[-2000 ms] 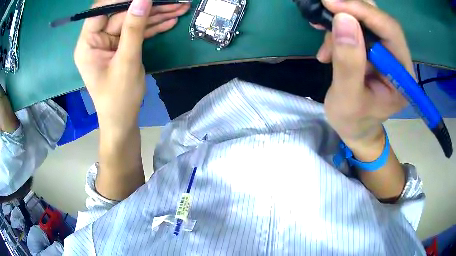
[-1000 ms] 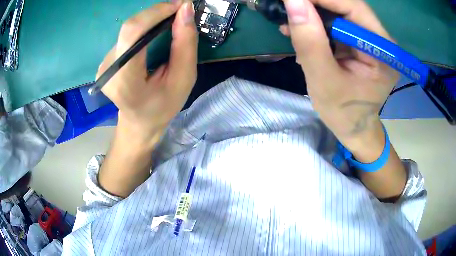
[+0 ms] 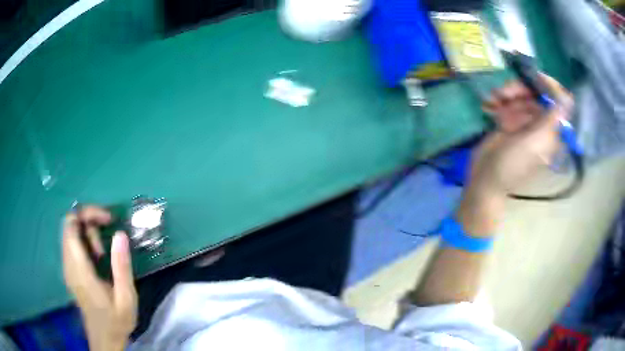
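Note:
The image is blurred. The watch module (image 3: 146, 218), silver-white in the middle with a dark edge, lies on the green mat at the lower left. My left hand (image 3: 103, 277) is just left of it, its thumb near the module's edge, with the tweezers as a dark blurred shape between the fingers; their tips cannot be made out. My right hand (image 3: 524, 130) is at the far right, raised near the sponge tray, and grips the soldering iron (image 3: 569, 137). The blue handle end shows past the hand; the metal tip is not clear.
A blue soldering station (image 3: 403, 41) stands at the back right, with a yellow sponge (image 3: 469, 44) beside it. A white tub (image 3: 322, 15) is left of the station. A white label piece (image 3: 290, 92) lies on the mat. A black cable hangs at the mat's front edge. A pale sleeve is at the upper right.
The view has swung right, bringing the station and sponge into sight. My right hand has moved with the iron from the module to the far right. My left hand stays near the module.

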